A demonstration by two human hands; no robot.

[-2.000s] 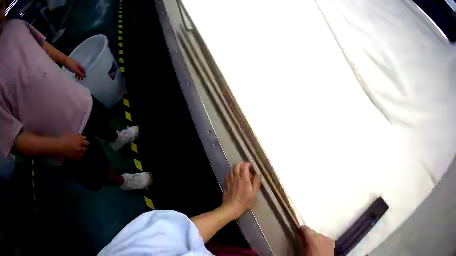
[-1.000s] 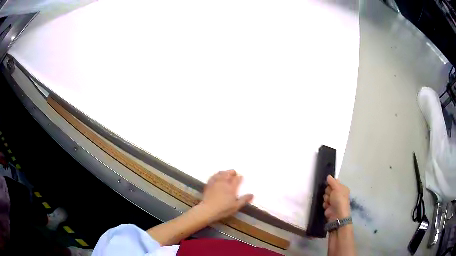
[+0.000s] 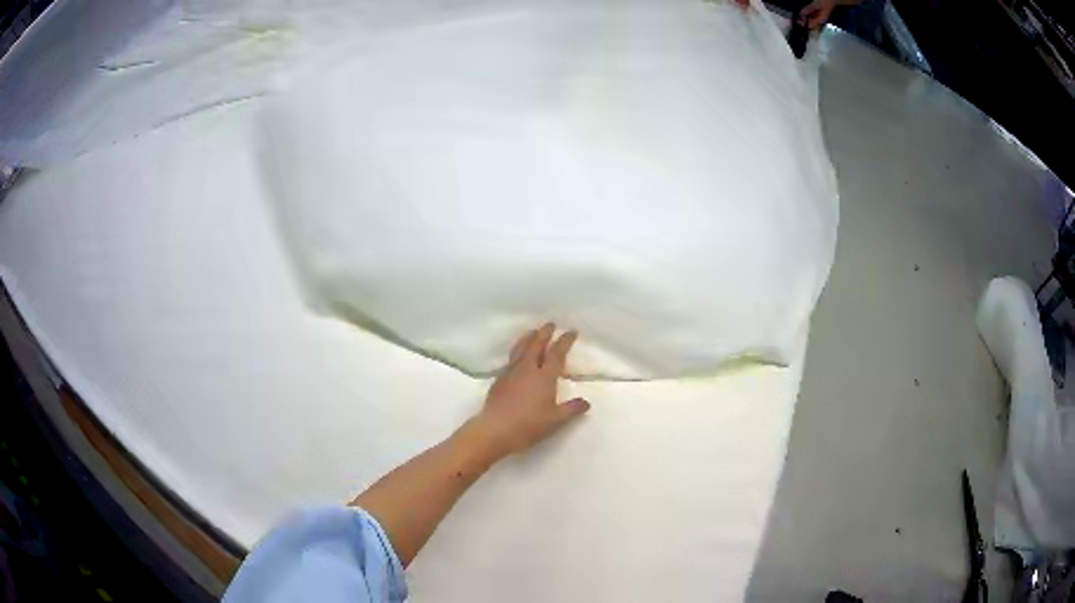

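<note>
A loose white fabric ply (image 3: 542, 200) billows over the flat white fabric lay (image 3: 637, 495), its near edge wavy and short of the lay's near edge. My left hand (image 3: 528, 395) is at the middle of that edge, palm down, fingers apart, fingertips touching the loose ply; no grip shows. My right hand is not in view.
Another person's hand (image 3: 816, 14) is at the far right corner, by a dark object. Black shears (image 3: 973, 536) and a white cloth bundle (image 3: 1028, 412) lie on the grey table (image 3: 896, 295) at right. A wooden ruler (image 3: 142, 483) lies along the left edge. A small black thing is cut off below.
The loose ply now covers the far part of the lay. My left hand has moved inward from the table edge. My right hand and the black bar it held have left view.
</note>
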